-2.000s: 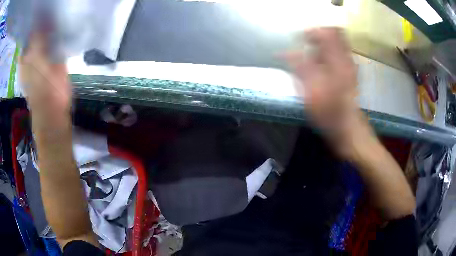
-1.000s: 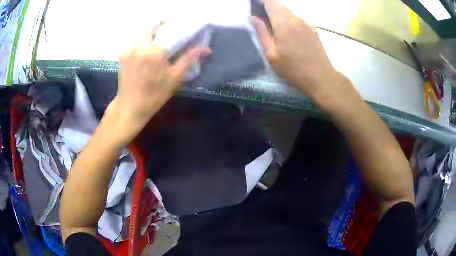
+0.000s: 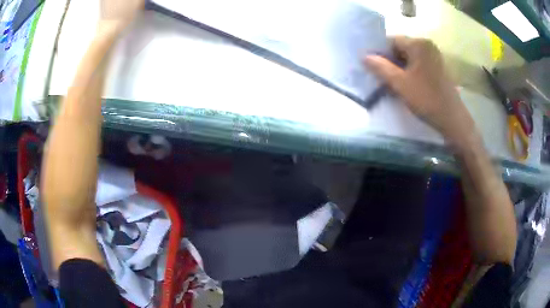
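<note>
A pale fabric panel with a dark edge lies across the white machine table. The dark edge runs slantwise from my left hand down to my right. My right hand grips the panel's right end between thumb and curled fingers. My left hand is at the top left by the far end of the dark edge; it is blurred and cut off by the picture's rim, so its grip cannot be told. The needle area is not clearly visible.
The worn green table edge crosses below the work. Scissors lie at the right. A red-rimmed basket of fabric pieces stands lower left, and blue and red baskets lower right. A grey piece lies at the lap.
My hands were close together over a grey piece near the table edge. Now they are far apart, the left up and leftward, the right to the right, with a pale panel between them.
</note>
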